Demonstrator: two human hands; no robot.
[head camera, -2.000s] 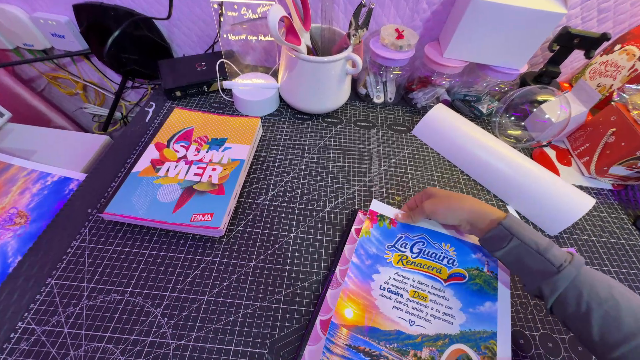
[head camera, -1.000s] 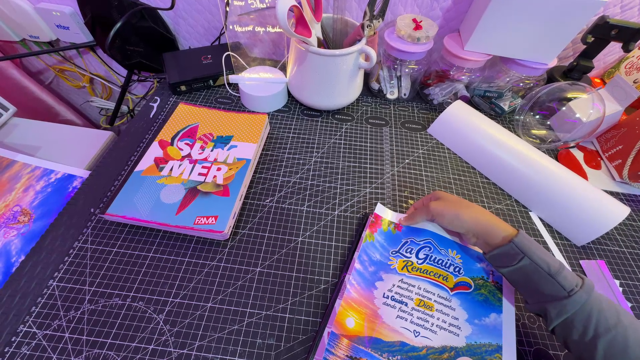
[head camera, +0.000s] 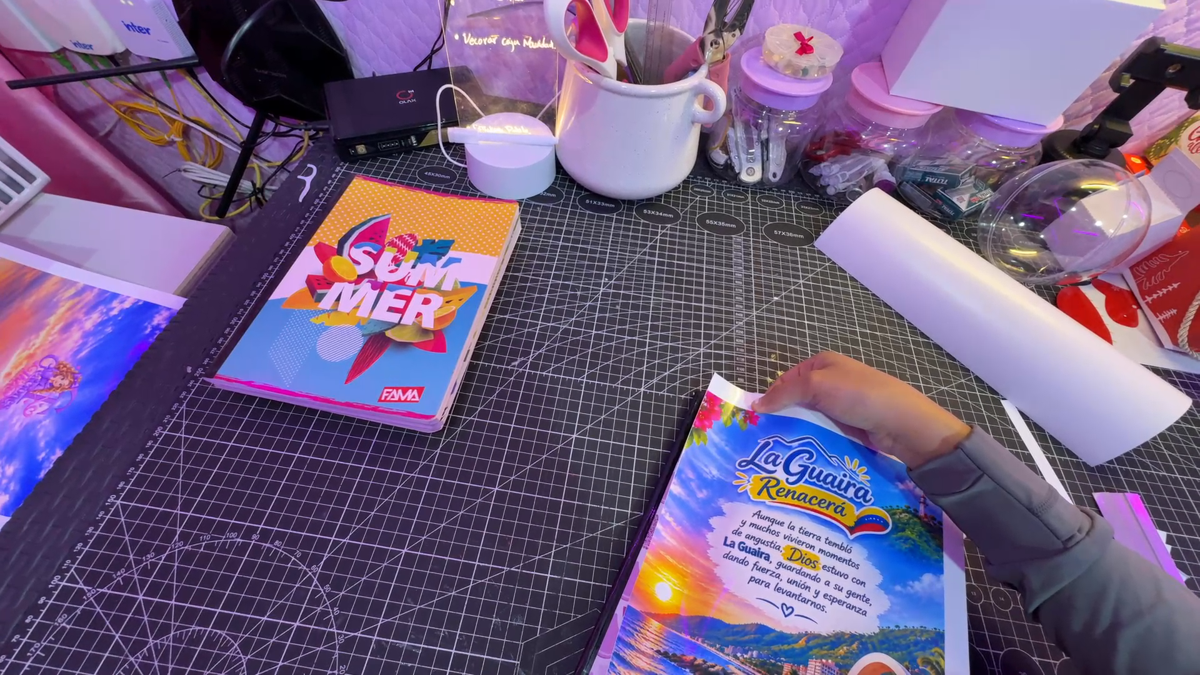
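Note:
My right hand (head camera: 858, 408) reaches in from the right in a grey sleeve. Its fingers pinch the white top edge of a printed sheet (head camera: 797, 562) with a sunset coast picture and lettering. The sheet lies at the lower right over a dark-edged item, most of which it hides. My left hand is out of view. At the left of the black gridded cutting mat (head camera: 450, 544) lies a thick notebook (head camera: 375, 309) with a colourful summer cover, apart from the sheet.
A roll of white material (head camera: 1003, 323) lies at the right, near a clear plastic dome (head camera: 1069, 220). Along the back stand a white mug of tools (head camera: 628, 131), a round white lamp base (head camera: 511, 159) and lidded jars (head camera: 773, 122). Another printed sheet (head camera: 66, 375) is at the far left.
The pink scale-patterned surface seen along the printed sheet's left side two seconds ago is now mostly covered by the sheet. My right hand stays at its top edge. The notebook has not moved.

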